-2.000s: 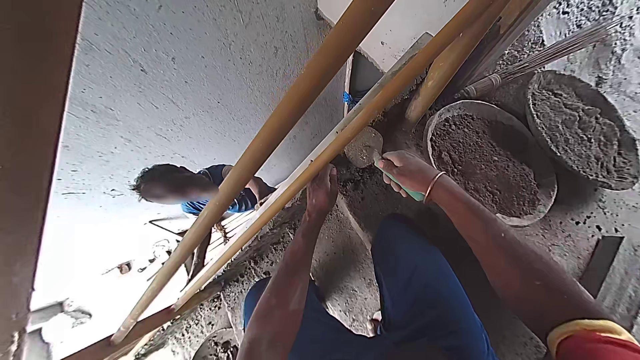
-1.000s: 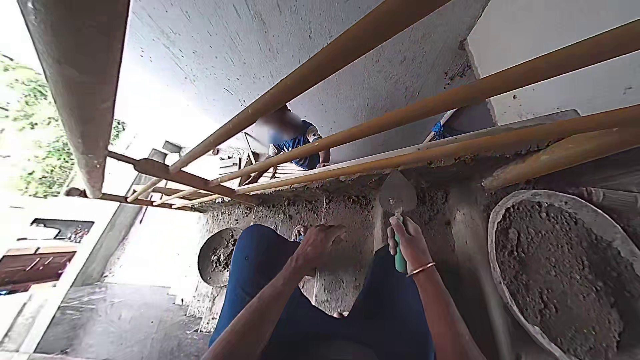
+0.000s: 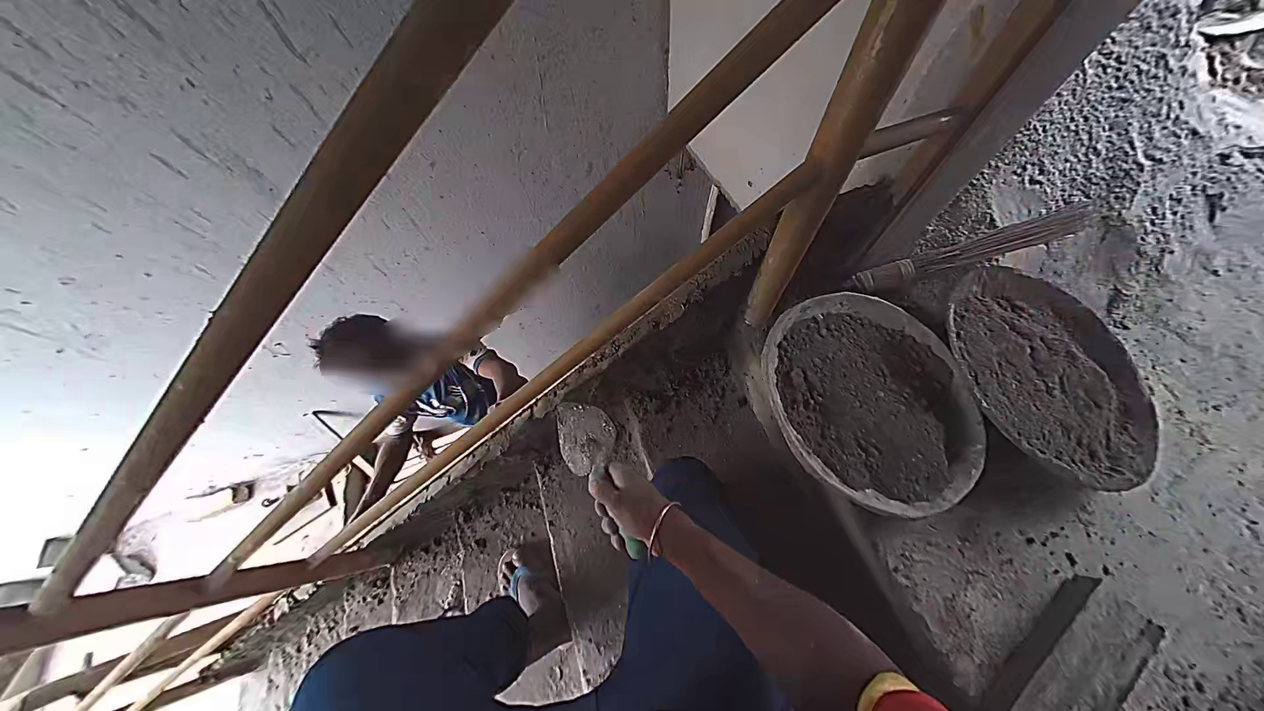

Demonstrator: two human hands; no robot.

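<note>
My right hand (image 3: 632, 509) grips the green handle of a pointing trowel (image 3: 587, 439), whose mortar-smeared blade rests over or just above the dirty floor strip beside the railing. A bangle circles that wrist. My left hand is out of view. To the right of my knees stands a round pan of dark mortar (image 3: 864, 405), and a second pan of mortar (image 3: 1052, 380) touches or overlaps its far side. Beyond both pans lies a stick broom (image 3: 978, 247). My bare foot (image 3: 533, 588), with a blue band at it, is on the floor.
Brown metal railing bars (image 3: 632, 188) slope across the view in front of me. Behind them another person in a blue shirt (image 3: 449, 395) is beside the grey plastered wall (image 3: 553, 118). A dark flat strip (image 3: 1042, 642) lies on the rough floor at the lower right.
My left hand, seen in both earlier frames, has left the view. My right hand still holds the trowel. The view has swung widely between frames.
</note>
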